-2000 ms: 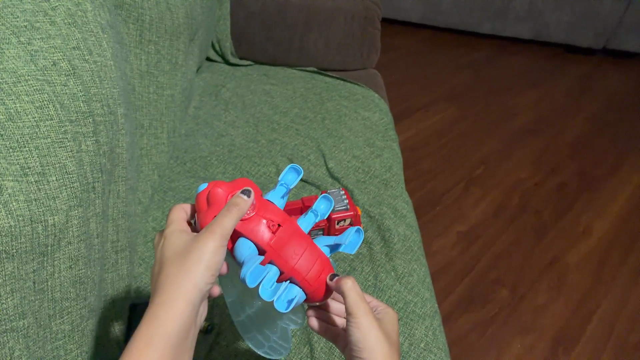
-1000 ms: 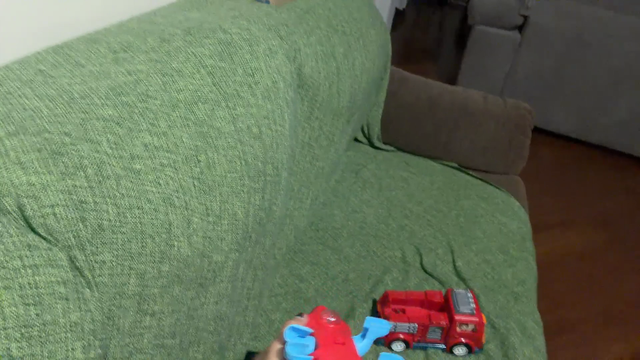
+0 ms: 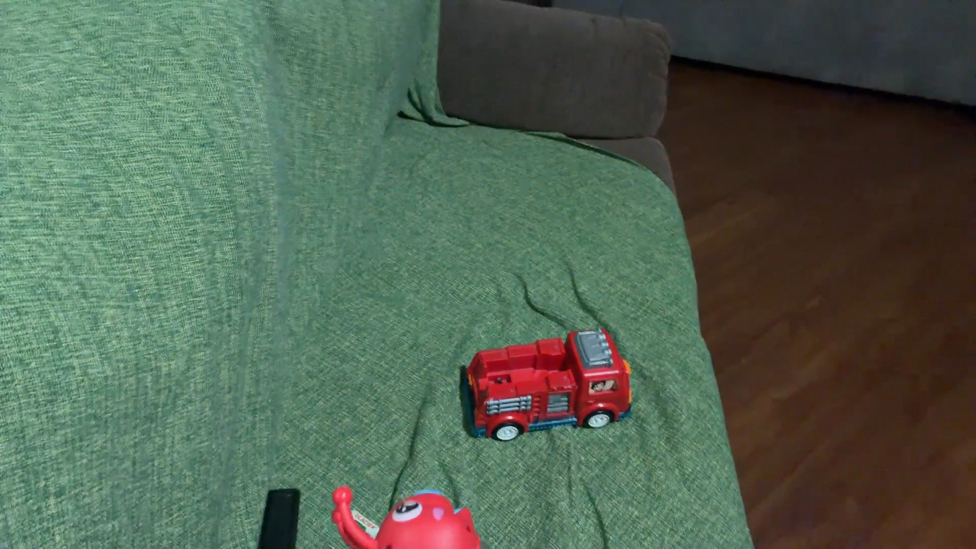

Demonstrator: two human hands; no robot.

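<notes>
Neither my left hand nor my right hand shows in the head view. At the bottom edge is the red head of a plastic toy creature [image 3: 431, 524], with an eye and a knobbed red feeler on its left; the rest of its body is cut off by the frame. Whether a hand holds it cannot be seen. A red toy fire truck [image 3: 545, 387] stands on its wheels on the green couch cover, beyond the creature and to its right. Left of the creature lies a black oblong object [image 3: 280, 518], partly cut off.
A green woven cover [image 3: 518, 213] drapes the couch's seat and backrest. The brown armrest [image 3: 553, 69] rises at the far end. Along the right, the seat edge drops to a dark wood floor [image 3: 831, 305], with grey furniture [image 3: 839, 42] behind.
Two seconds ago both my hands held the red and blue toy; now both are out of view and only the toy's head shows. The view has shifted; the fire truck is now uncovered.
</notes>
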